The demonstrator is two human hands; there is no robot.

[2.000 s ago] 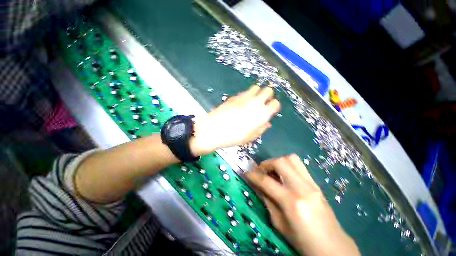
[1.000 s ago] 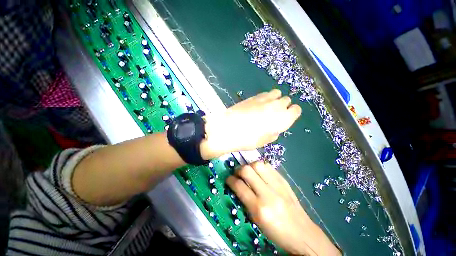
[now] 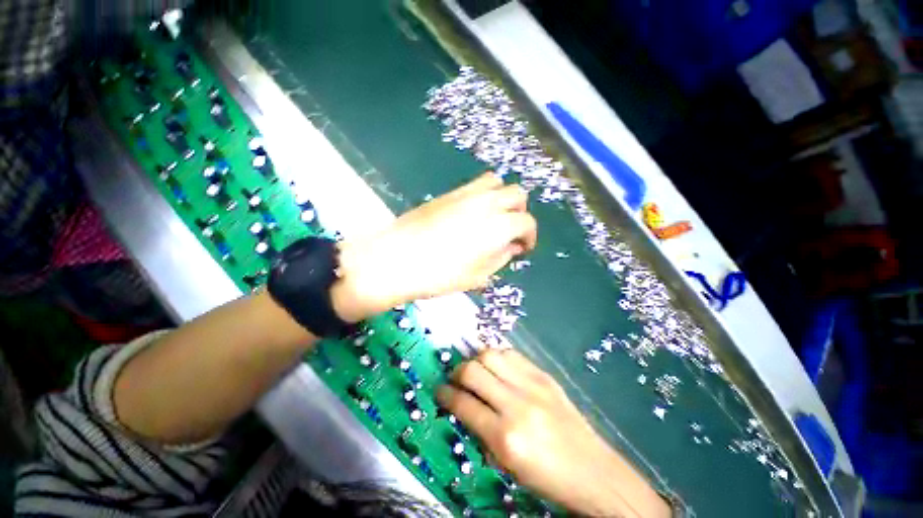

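Note:
My left hand [image 3: 440, 243], with a black watch on the wrist, reaches across the rail over the dark green trough [image 3: 577, 314]. Its fingers are curled between the long heap of small silver metal parts [image 3: 486, 121] and a small silver cluster [image 3: 500, 309]. Its fingertips are partly hidden, and I cannot tell if it holds a part. My right hand [image 3: 521, 420] is over the green circuit boards [image 3: 390, 374], fingers bent down beside the rail. Its fingertips are mostly hidden and no held part shows. The boards carry upright capacitors with pale tops.
The silver inner rail [image 3: 294, 152] separates boards from trough. The outer metal rail [image 3: 207, 273] runs beside my left forearm. Beyond the trough, a white shelf [image 3: 769, 344] bears a blue tray [image 3: 599, 152], an orange charm [image 3: 663, 223] and a blue ribbon [image 3: 721, 290]. Checked cloth shows at the left edge.
The camera view has turned and shifted. Compared with two seconds ago, my right hand has moved from the rail beside the small silver cluster onto the boards. My left hand stays over the trough.

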